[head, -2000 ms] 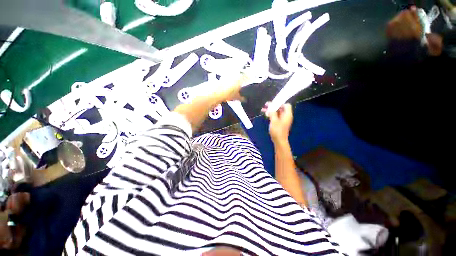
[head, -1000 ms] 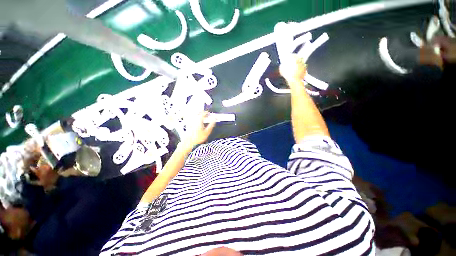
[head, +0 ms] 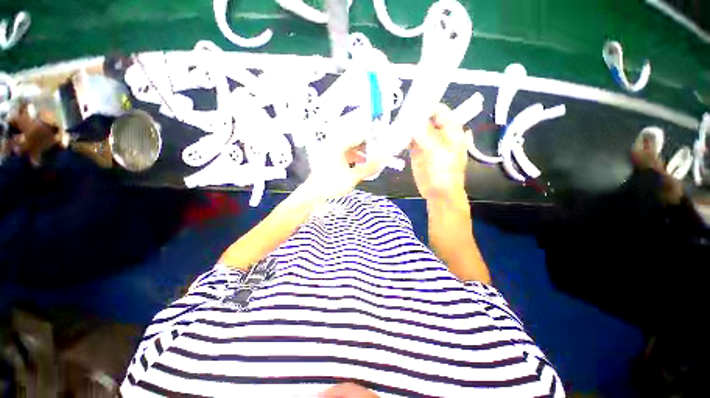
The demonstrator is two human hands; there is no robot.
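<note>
My right hand [head: 441, 159] grips the lower end of a large white curved shell [head: 437, 54], its round end with dark marks raised over the belt rail. My left hand [head: 339, 169] grips a white shell with a bright blue strip [head: 376, 95], close beside the large shell. Glare blurs where the two shells meet, so contact is unclear. A heap of white round-ended shells [head: 210, 116] lies left of my hands. A small pile of white curved parts [head: 518, 140] lies right of my right hand.
White curved parts, one [head: 627, 70] at the right, lie on the green belt [head: 529, 35] beyond the white rail [head: 568, 84]. A round dish [head: 135, 141] and silver box [head: 101, 97] stand left. Neighbours' hands are at left [head: 35, 128] and right [head: 652, 159].
My right hand has come from the right pile towards the middle with the large shell. My left hand has moved slightly right and up, now holding the blue-striped shell. The view has turned.
</note>
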